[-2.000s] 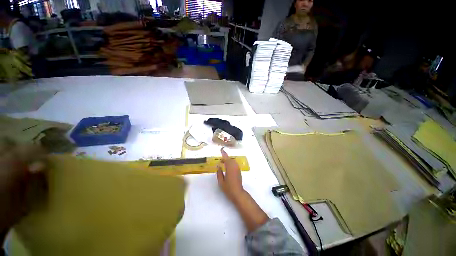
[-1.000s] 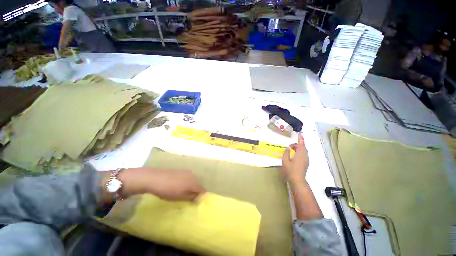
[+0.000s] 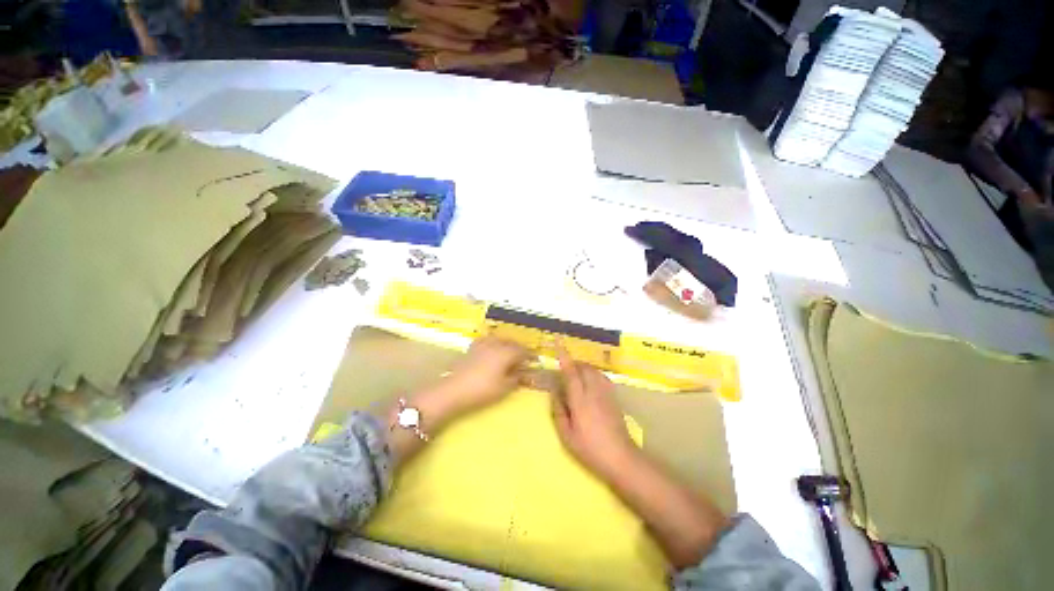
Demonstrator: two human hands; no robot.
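A khaki bag panel (image 3: 682, 433) lies in front of me, with a yellow-faced panel (image 3: 497, 485) on top of it. Its top edge lies by the long yellow template (image 3: 439, 309), which has a black strip. My left hand (image 3: 495, 367) holds this edge near the template's middle. My right hand (image 3: 587, 413) is just right of it, index finger extended, fingertips on the same edge. The fingertips nearly meet; any small piece between them cannot be made out.
A fanned khaki pile (image 3: 139, 248) is at left. Beyond the template are a blue box (image 3: 395, 208) of small tabs, loose tabs (image 3: 335, 269), a tape ring (image 3: 595, 277), a plastic tub (image 3: 680, 289) and dark cloth (image 3: 693, 256). Right are a hammer (image 3: 826, 520) and stacked panels (image 3: 948, 427).
The yellow-faced panel has moved up against the template and lies flatter. My left hand has moved forward and right to its top edge. My right hand has left the template's right end and joined it.
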